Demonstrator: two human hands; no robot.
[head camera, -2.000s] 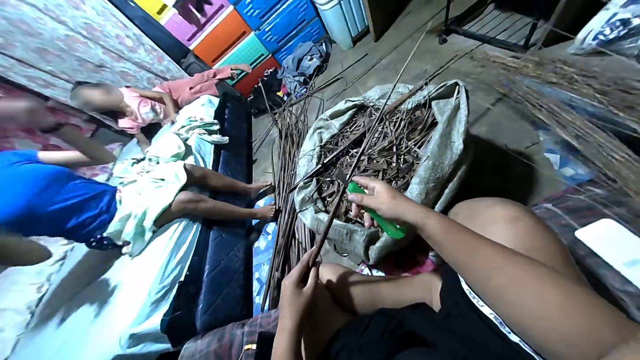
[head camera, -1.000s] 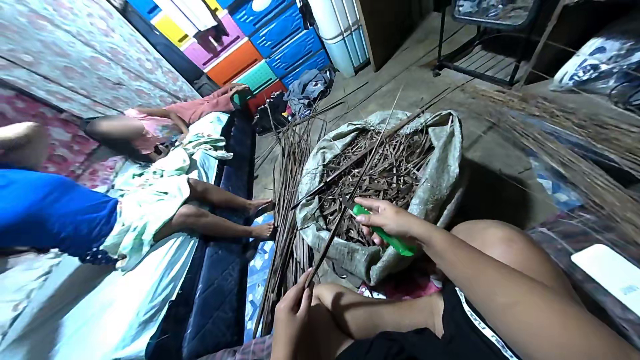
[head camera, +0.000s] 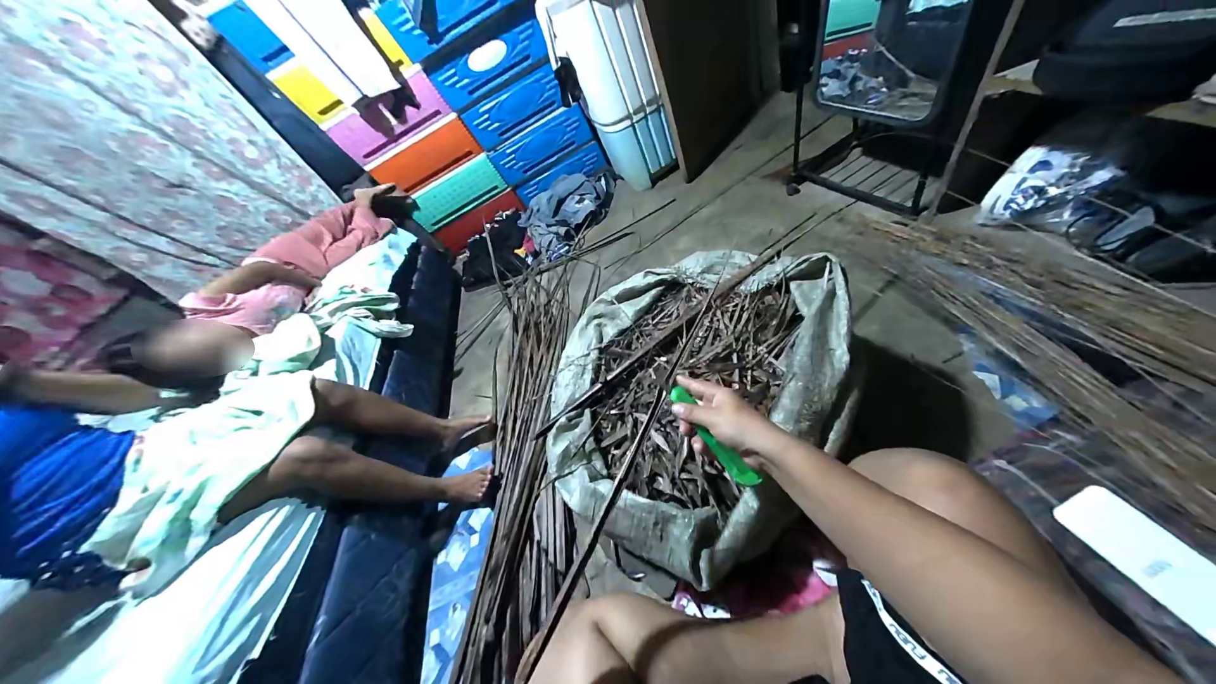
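My right hand (head camera: 724, 420) is closed around a green-handled tool (head camera: 730, 456), probably a knife; its blade cannot be made out. The fingertips are at a long, thin brown palm-leaf midrib (head camera: 619, 475), which slants from the sack's top down to the bottom edge. Only a sliver of what looks like my left hand (head camera: 528, 662) shows there, beside the midrib's lower end, its grip hidden. Beneath my right hand stands an open woven sack (head camera: 579, 380) full of dry leaf scraps (head camera: 655, 456). A bundle of long dry leaves (head camera: 518, 446) lies left of the sack.
Two people are on the mattress (head camera: 370, 579) at left, one person's feet near the leaf bundle. More dry stalks (head camera: 1064, 332) spread at right. A white rectangular object (head camera: 1140, 551) lies beside my leg. Colourful drawers (head camera: 427, 152) and a standing mirror (head camera: 879, 57) are behind.
My left hand has moved down along the midrib to the bottom edge, mostly out of view. My right hand stays on the green handle above the sack. The person in pink has shifted posture.
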